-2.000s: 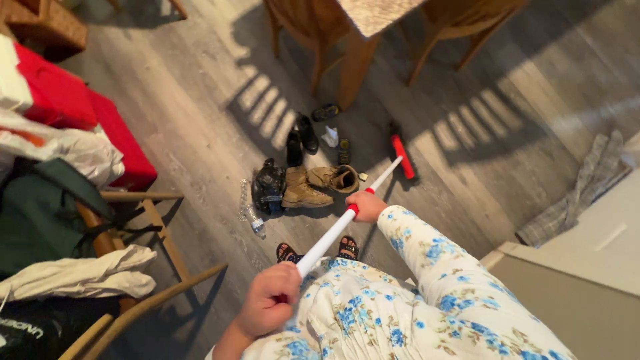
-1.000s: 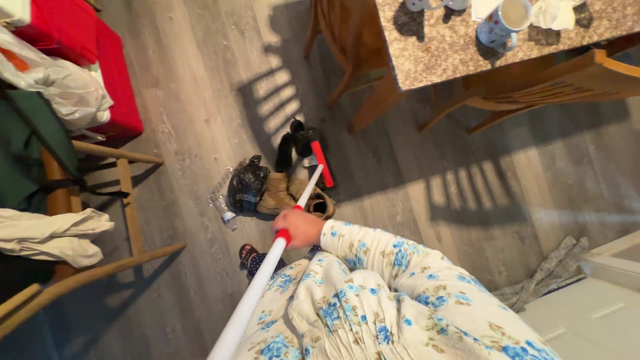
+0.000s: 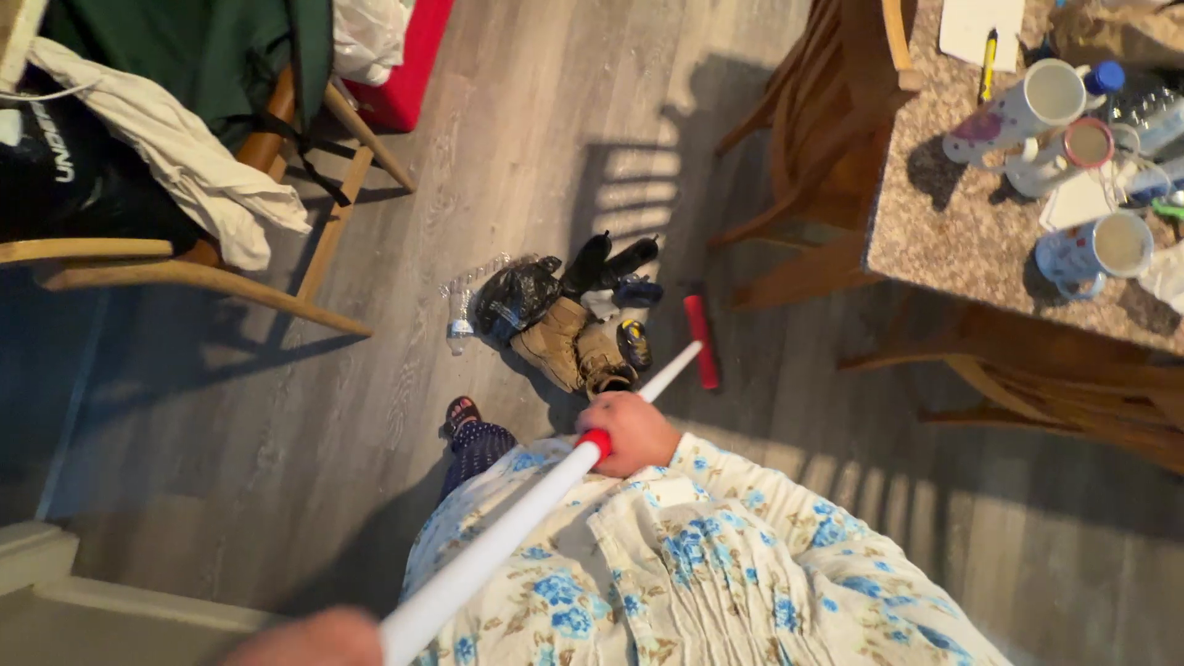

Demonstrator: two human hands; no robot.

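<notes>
My right hand (image 3: 629, 433) grips the white pole (image 3: 504, 532) of a broom at its red collar. Low at the left edge of my dress, my left hand (image 3: 310, 638), blurred and partly cut off, is closed around the pole's upper end. The red broom head (image 3: 702, 342) rests on the floor, right of a pile of footwear. In the pile are tan boots (image 3: 555, 344), black shoes (image 3: 606, 264), a black and yellow shoe (image 3: 635, 344) and a black plastic bag (image 3: 520, 294). A clear plastic bottle (image 3: 460, 319) lies on the pile's left side.
A granite-look table (image 3: 934, 222) with mugs stands upper right, with wooden chairs (image 3: 805, 139) beside it. At upper left a wooden chair frame (image 3: 222, 289) holds a cream cloth (image 3: 176, 148) and bags, near a red box (image 3: 407, 83). A pale ledge (image 3: 139, 597) is lower left.
The broom head has moved from against the shoes to the floor on their right. My left hand, out of view one second ago, shows again at the bottom. The view has shifted.
</notes>
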